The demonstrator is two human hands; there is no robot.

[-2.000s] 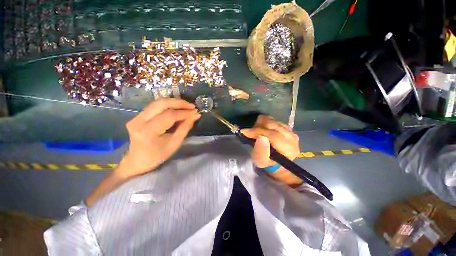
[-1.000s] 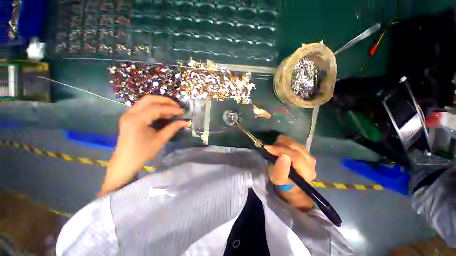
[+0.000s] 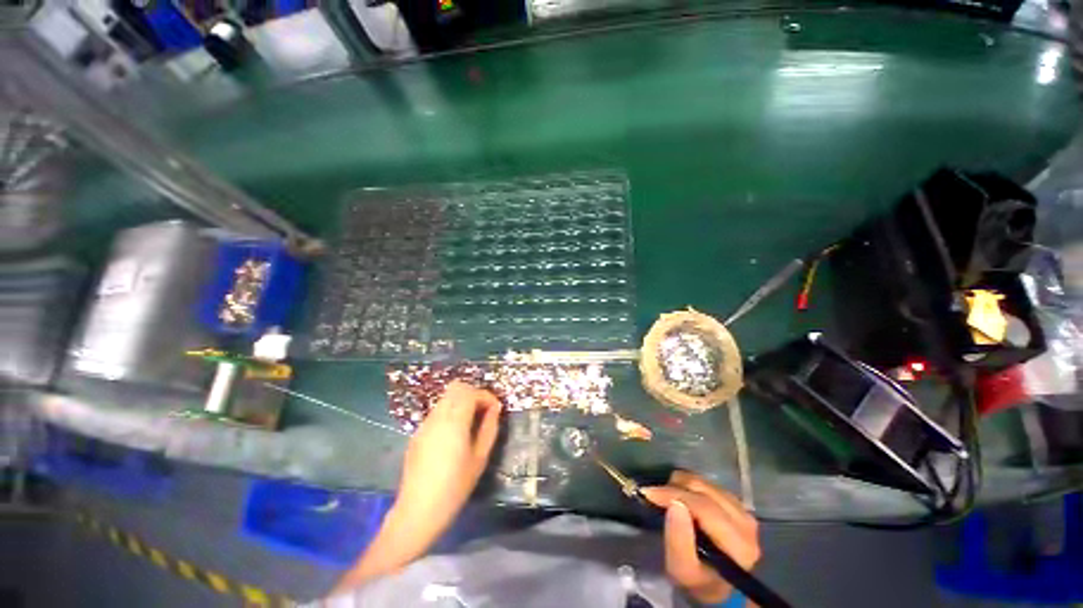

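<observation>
My right hand (image 3: 709, 537) holds the black soldering iron (image 3: 739, 576) like a pen, its thin metal shaft pointing up-left toward the small round silvery fixture (image 3: 575, 443). The tip is a little below and right of the fixture. My left hand (image 3: 445, 457) reaches over the red component heap (image 3: 413, 390), its fingertips at the edge where red meets gold and silver pieces. Whether it pinches a piece cannot be seen. The gold-silver metal pieces (image 3: 558, 387) lie right of the red ones. An orange-tan lump (image 3: 633, 429) lies right of the fixture.
Behind the heaps is a clear blister tray (image 3: 534, 255), its left pockets holding dark parts. The tan-rimmed pot (image 3: 656, 368) stands right of the heaps. A black fan (image 3: 873, 410) stands at right. A blue bin (image 3: 283, 291) and a solder spool stand (image 3: 222, 388) are at left.
The view has tilted up and shows more bench. My left hand has moved from beside the fixture to the red heap. My right hand still holds the iron, its tip now off the fixture.
</observation>
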